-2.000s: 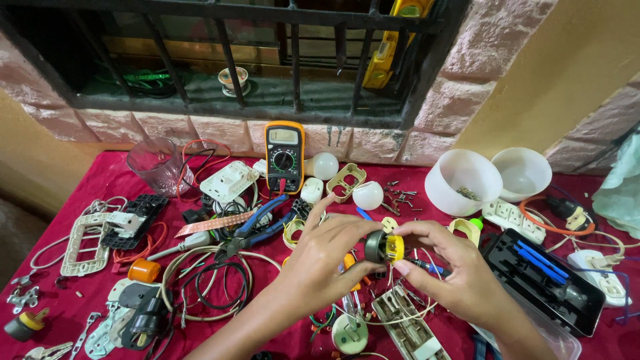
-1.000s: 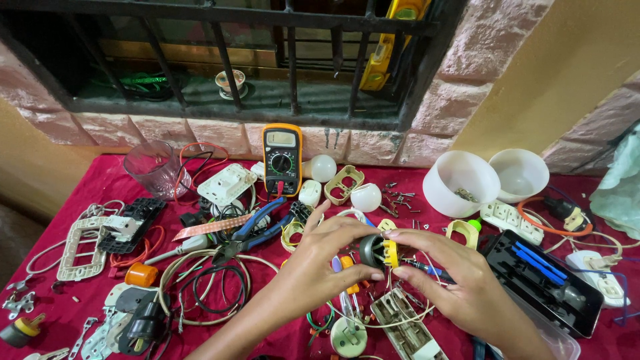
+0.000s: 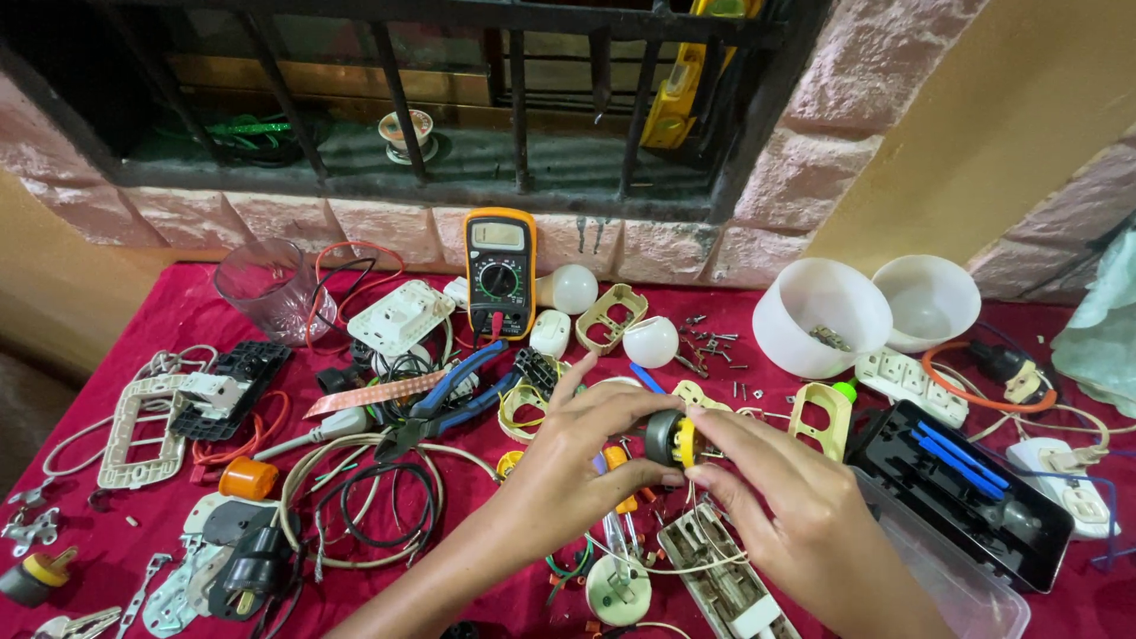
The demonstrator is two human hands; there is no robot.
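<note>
Between my two hands, above the middle of the red cloth, is a round electrical plug with a black body (image 3: pixel 662 437) and a yellow face. My left hand (image 3: pixel 590 444) grips the black body between thumb and fingers, its index finger raised. The fingertips of my right hand (image 3: pixel 772 484) press on the yellow face. Part of the plug is hidden by the fingers. Beneath the hands lie screwdrivers with orange and clear parts (image 3: pixel 626 484), a round pale green fitting (image 3: pixel 619 590) and an opened white power strip housing (image 3: pixel 728 577) with thin wire across it.
A digital multimeter (image 3: pixel 500 275) leans on the brick wall below the window bars. Blue-handled pliers (image 3: pixel 444 399), coiled cables (image 3: pixel 355 532) and a glass (image 3: pixel 271 288) are at left. White plastic bowls (image 3: pixel 821 319), a black tray (image 3: pixel 967 493) and an outlet strip (image 3: pixel 912 388) stand at right.
Both hands stay around the plug in much the same place. The fingers of my right hand have shifted slightly over the yellow face, covering more of it than two seconds ago.
</note>
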